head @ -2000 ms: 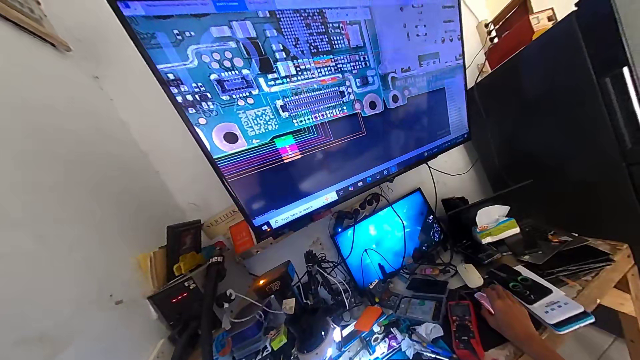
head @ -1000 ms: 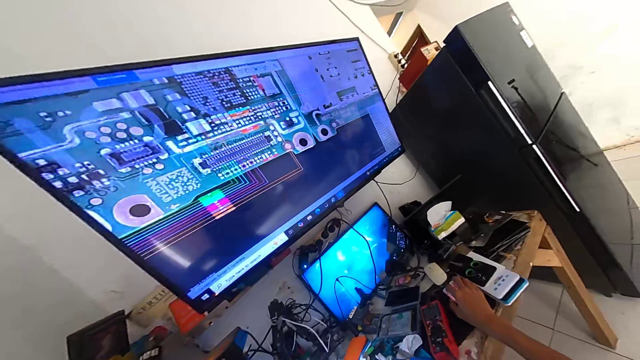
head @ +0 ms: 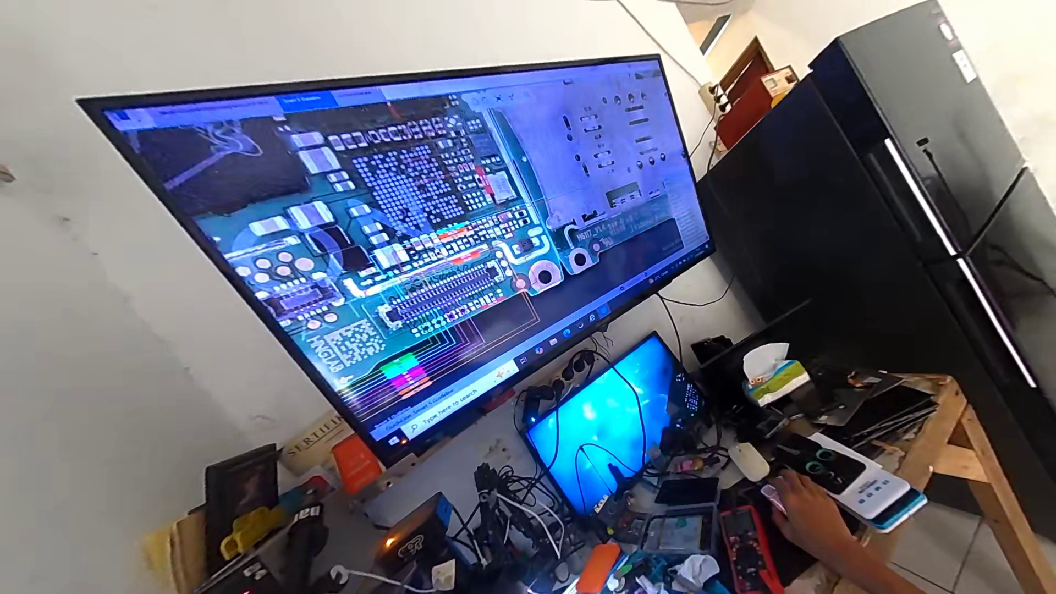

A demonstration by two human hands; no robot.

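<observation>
My right hand (head: 804, 513) rests palm down at the lower right, over a small pink-edged object (head: 773, 497) that looks like a computer mouse, mostly hidden by the fingers. Just left of the hand lies a red multimeter (head: 747, 551). A white computer mouse (head: 749, 462) lies beyond the fingers, and a white device with a dark panel (head: 858, 478) is to the right. On the wall, a large monitor (head: 462, 247) shows a magnified circuit board with coloured trace lines. Below it a smaller screen (head: 606, 421) glows blue. My left hand is out of view.
Tangled black cables (head: 503, 503), an orange object (head: 600, 568) and small parts crowd the bench. A tissue pack (head: 775, 381) stands behind the white device. A wooden table frame (head: 965, 462) and a black refrigerator (head: 825, 214) are at the right; a framed picture (head: 239, 487) is at the left.
On the large monitor, the board picture has shifted downward, with more of the dotted chip area showing. My right hand stays over the pink-edged object. The view has swung right.
</observation>
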